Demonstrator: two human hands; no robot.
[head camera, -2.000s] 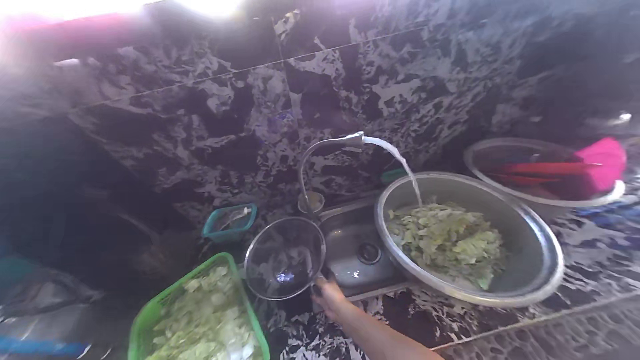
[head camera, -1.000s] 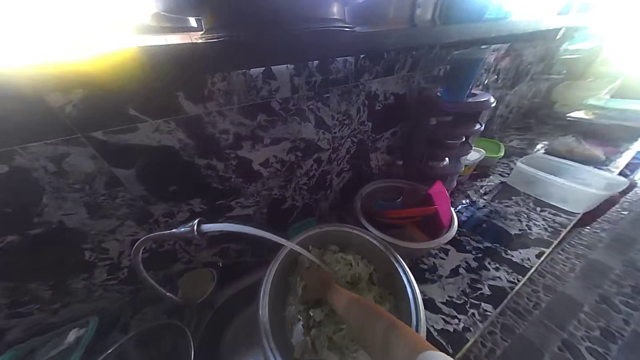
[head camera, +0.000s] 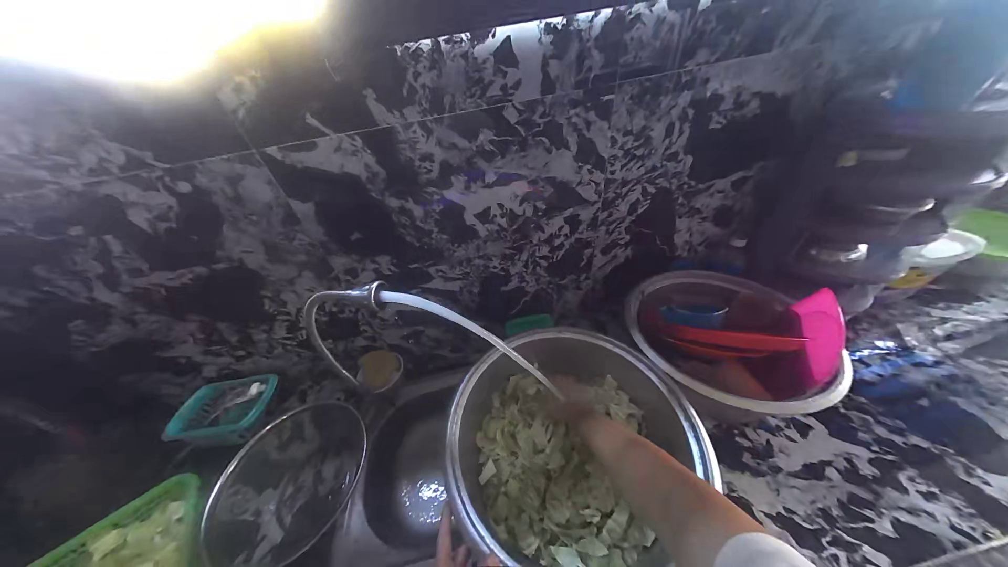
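My right hand (head camera: 568, 400), blurred, reaches into a large metal basin (head camera: 701, 449) and touches the chopped cabbage (head camera: 543, 480) in it; whether the fingers close on any leaves is hidden. At the bottom edge, my left hand (head camera: 450, 543) is partly visible against the basin's outer left side. Water runs from a hose-like tip on the curved faucet (head camera: 368, 294) into the basin. Left of the metal sink (head camera: 413, 472) lies a round strainer or clear lid with a metal rim (head camera: 287, 480). A green basket (head camera: 177, 504) at lower left holds more chopped cabbage.
A teal basket (head camera: 222, 405) stands by the marble-patterned wall. Behind the faucet base is a small round cup (head camera: 379, 370). To the right, a white-rimmed tub (head camera: 819, 403) holds red and blue items and a pink plastic piece (head camera: 820, 331). Stacked dark pots (head camera: 866, 213) stand beyond it.
Two seconds ago a hand held the round-rimmed strainer or lid by the sink; now my right hand is in the basin's cabbage. My left hand has come into view at the basin's side. The view has shifted.
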